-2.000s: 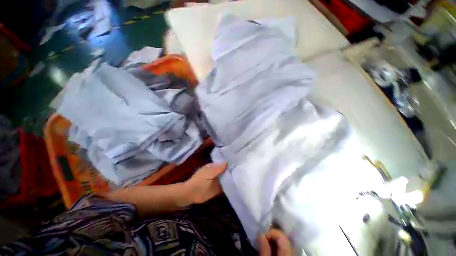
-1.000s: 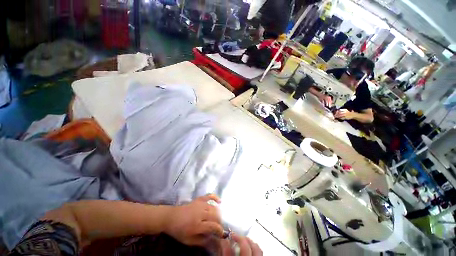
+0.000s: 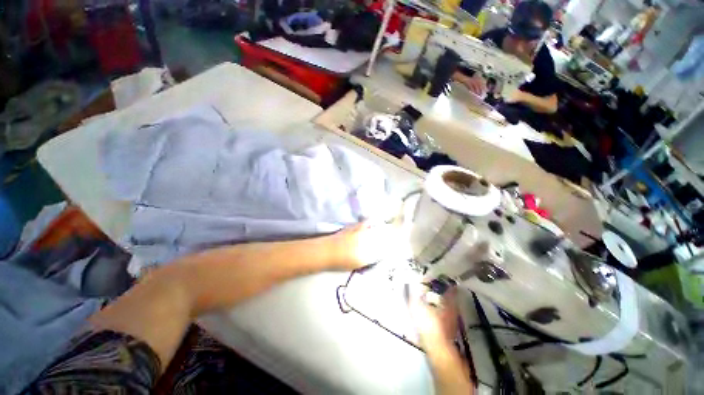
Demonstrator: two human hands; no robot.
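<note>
The pale blue-grey garment piece point(image 3: 224, 181) lies spread and wrinkled on the white machine table, its right end running into the lamp glare by the needle. My left hand point(image 3: 374, 245) reaches across to that end; its fingers are washed out, so its grip is unclear. My right hand point(image 3: 436, 312) is close to the presser foot area point(image 3: 423, 279) from the near side; its fingertips are blurred and I cannot tell if they hold cloth. The cream-white sewing machine head point(image 3: 509, 266) stands at the right.
A white tape roll point(image 3: 463, 190) sits on the machine head, with a white strip point(image 3: 622, 316) over it. A parts tray point(image 3: 340, 116) is behind. An orange basket point(image 3: 73, 235) with more cloth is at lower left. Another person point(image 3: 544, 77) sits at a machine farther back.
The view has swung toward the machine. The cloth has turned and its near end is now at the needle. Both hands have moved from the table's front edge to the needle area.
</note>
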